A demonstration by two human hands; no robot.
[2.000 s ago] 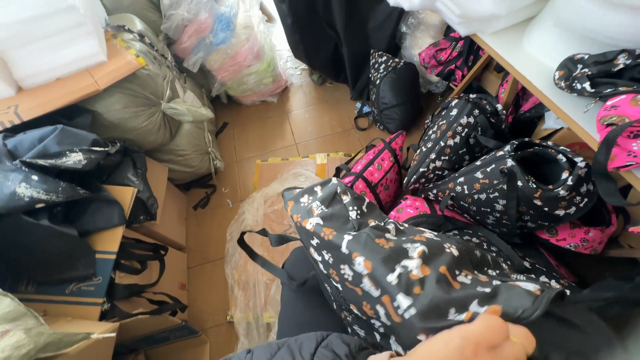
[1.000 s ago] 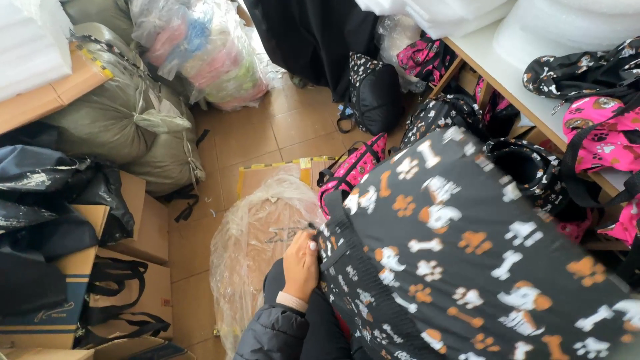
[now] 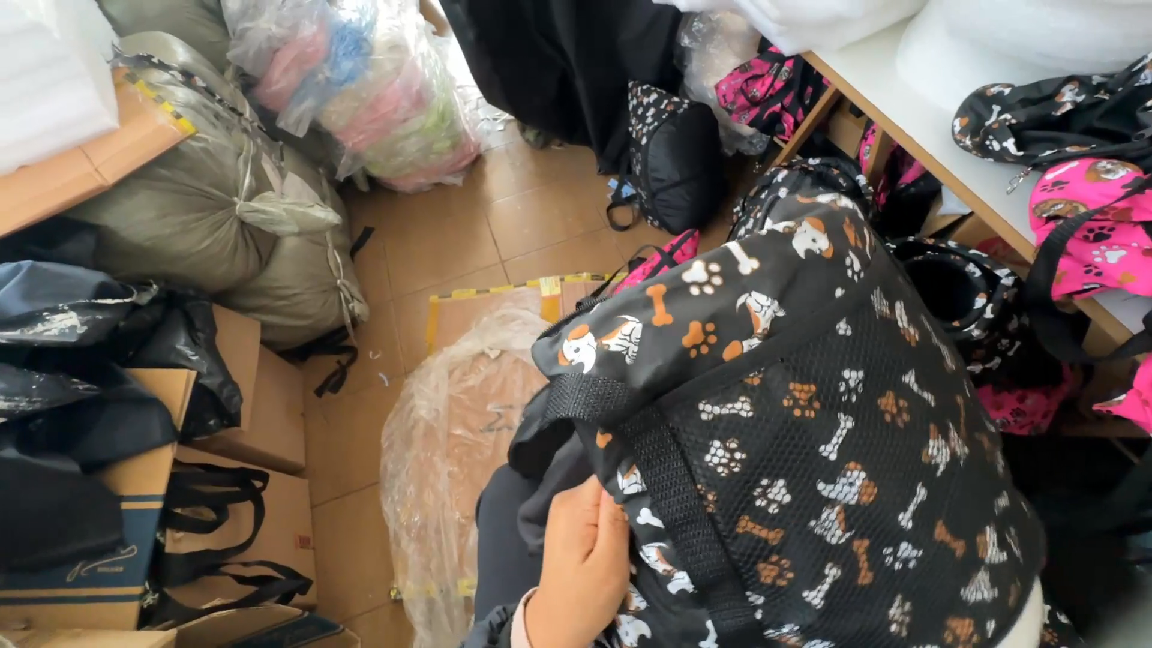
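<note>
My left hand (image 3: 580, 562) is closed on the near left edge of a large black fabric bag (image 3: 864, 432) printed with dogs, bones and paw prints. A mesh panel covers the bag's facing side, and a black webbing strap (image 3: 679, 504) runs down beside my fingers. The bag stands tilted over my lap and fills the lower right. My right hand does not show; a pale patch at the bag's lower right edge cannot be made out. Beyond the bag are a printed bag with a round opening (image 3: 936, 288) and pink printed fabric (image 3: 661, 259).
A white-topped table (image 3: 972, 153) with printed bags stands at the right. Cardboard under clear plastic (image 3: 459, 423) lies on the tiled floor. At the left are open cartons (image 3: 261, 531), dark bags and a stuffed grey-green sack (image 3: 198, 198); a clear bag of coloured material (image 3: 378, 90) stands behind.
The printed bag has been raised and turned, so its mesh side and strap now show. My left hand, on top of the fabric two seconds ago, now grips the bag's left edge.
</note>
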